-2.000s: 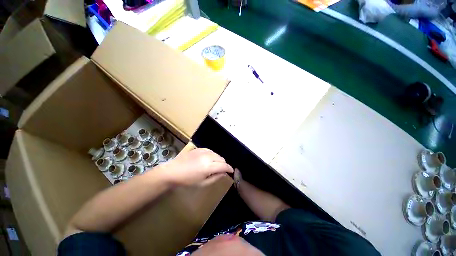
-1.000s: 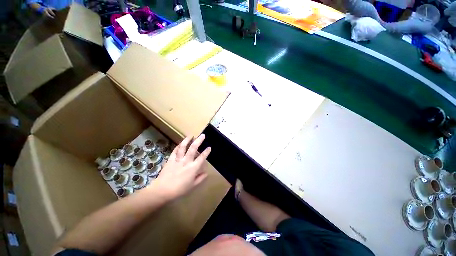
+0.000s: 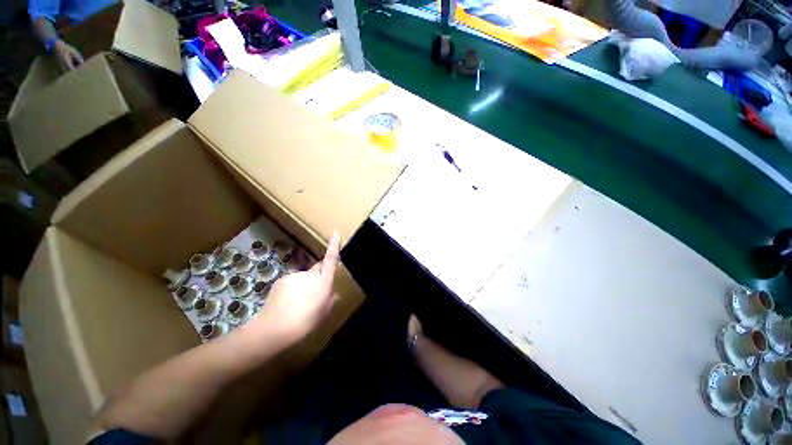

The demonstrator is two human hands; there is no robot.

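Note:
A large open cardboard carton [image 3: 113,313] stands at the left, with a wide flap [image 3: 287,156] leaning over the bench edge. Pale flanged housings [image 3: 239,282] stand upright in rows on a pale sheet inside it. My left hand [image 3: 304,300] is at the carton's right edge, index finger extended at the flap's lower corner and the other fingers curled. Whether it grips the cardboard cannot be told. My right hand [image 3: 415,335] is low in the dark gap beside the bench, small and mostly hidden; its fingers cannot be made out.
More housings [image 3: 742,343] stand at the bench's right end. A tape roll [image 3: 382,126] and a pen [image 3: 448,157] lie on the pale bench [image 3: 556,287]. Behind it runs a green belt [image 3: 521,130] with dark units. A second carton [image 3: 65,109] stands behind, with a person's hand at it.
My left hand has gone from spread fingers to one extended finger at the flap corner. The carton's near right panel reaches less far right. Another person's hand has come further in at the upper left.

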